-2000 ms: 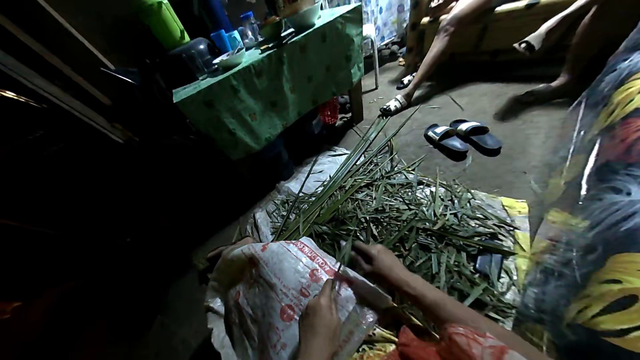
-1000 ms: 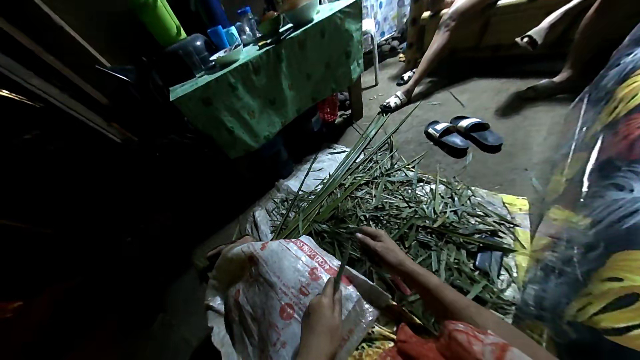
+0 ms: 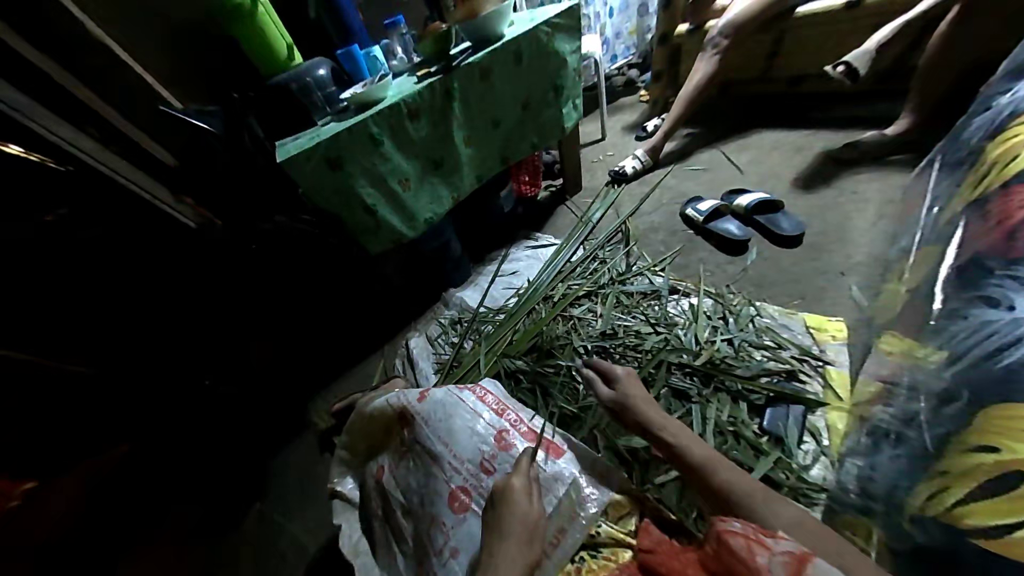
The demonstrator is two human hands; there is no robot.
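A short, thin green leaf strip (image 3: 541, 433) sticks up from my left hand (image 3: 514, 512), which is closed on it above a white plastic sack with red print (image 3: 448, 448) draped over my lap. To the right, my right hand (image 3: 616, 388) is over the heap of cut leaf pieces (image 3: 696, 344); its fingers are bent, and whether they hold something small is too unclear to tell. Long green leaf blades (image 3: 552, 280) lie across the heap's left side. A flat, long blade-like object (image 3: 596, 468) slants beside the sack, partly hidden.
A table with a green cloth (image 3: 432, 160) bears bowls and cups. Black slippers (image 3: 716, 224) lie on the floor beyond the heap. Another person's legs (image 3: 696, 88) are at the back. A dark phone-like object (image 3: 784, 420) rests on the heap. Patterned plastic-covered material (image 3: 960, 360) stands at right.
My right hand was near my left hand two seconds ago and has moved away over the leaf heap. My left hand remains above the sack.
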